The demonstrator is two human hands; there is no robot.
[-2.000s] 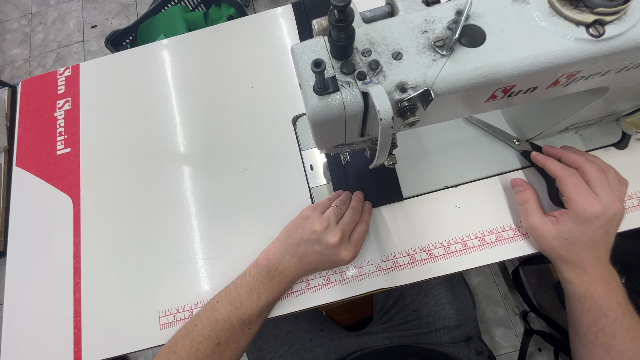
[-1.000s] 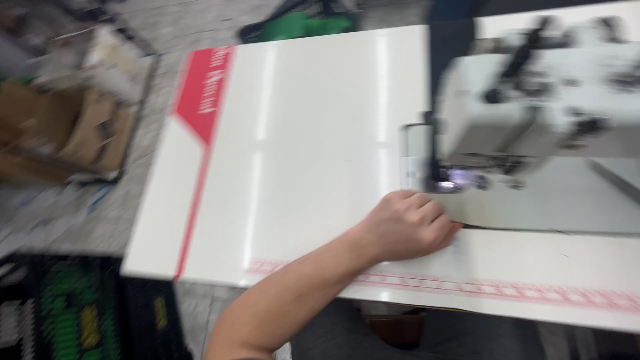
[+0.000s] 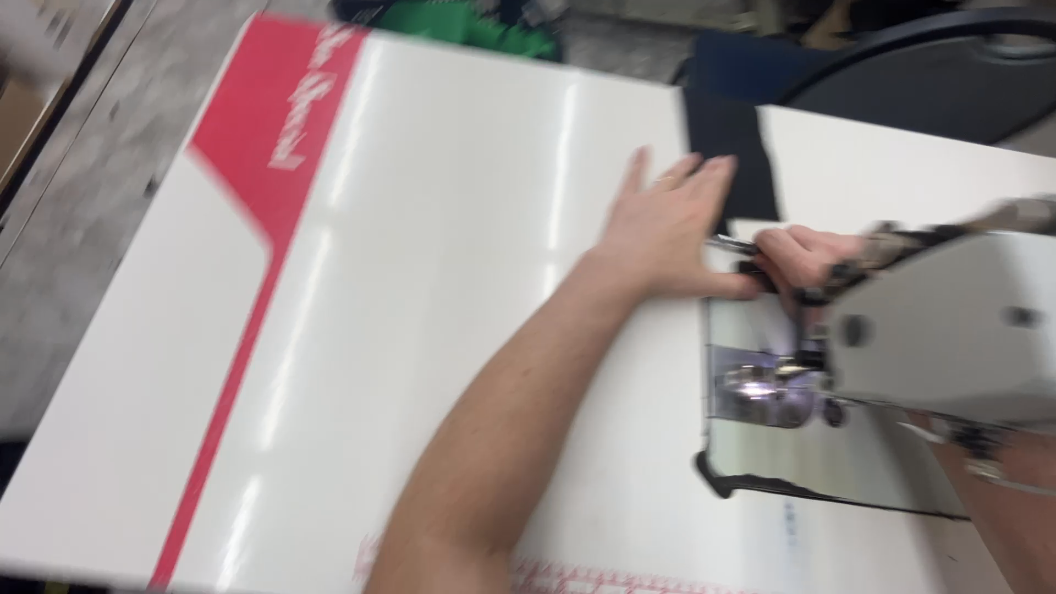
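Observation:
My left hand (image 3: 668, 223) lies with spread fingers at the left edge of a strip of dark fabric (image 3: 734, 157), behind the industrial sewing machine (image 3: 940, 330). The fabric runs over the table's far edge. Close beside it, my right hand (image 3: 804, 252) reaches past the machine head and is curled around scissors (image 3: 734, 244), whose metal part shows at the fabric's near end. The machine head hides part of the right hand and forearm. Light shines on the needle plate (image 3: 755, 388).
The white sewing table (image 3: 445, 247) has a red printed band and a printed ruler along its near edge. A dark chair (image 3: 924, 82) stands beyond the far edge. Green fabric (image 3: 470, 29) lies in a container past the table.
My left hand has moved from the near side of the needle area to behind the machine and its fingers have spread. The scissors, earlier on the machine bed, are now behind the head in my right hand.

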